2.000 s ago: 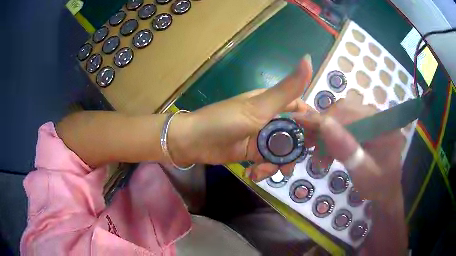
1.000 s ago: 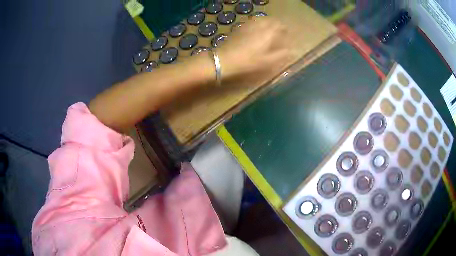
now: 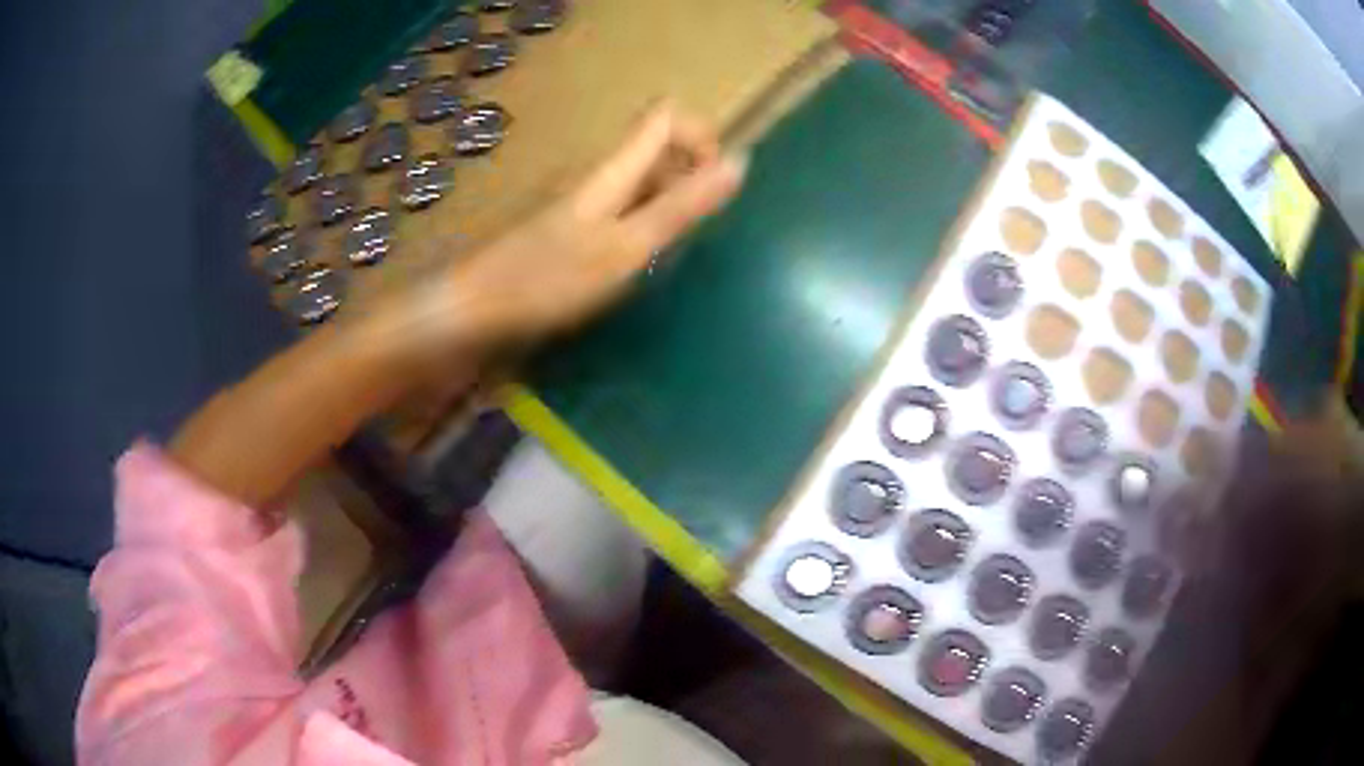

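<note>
My left hand [image 3: 598, 232] is over the right edge of the tan cardboard sheet [image 3: 628, 60], with thumb and fingers curled towards each other. It is blurred, and whether it holds a disc cannot be told. Rows of glossy dark discs [image 3: 368, 235] lie on the cardboard at the left. The white tray [image 3: 935, 307] at the right has ringed discs [image 3: 938, 542] in its near rows and tan round cut-outs [image 3: 1132, 314] in its far rows. My right hand [image 3: 1294, 516] seems to be the dark blurred shape at the right edge; its fingers cannot be made out.
A green mat [image 3: 748, 329] lies between cardboard and tray, with yellow tape [image 3: 613, 486] along its near edge. A red strip [image 3: 905, 53] and a dark strip of small parts [image 3: 990, 23] are behind. A paper note [image 3: 1264, 180] is at the back right.
My left hand has moved from above the cardboard towards its near right edge and the mat. The blurred right-hand shape has appeared at the right. The view has shifted.
</note>
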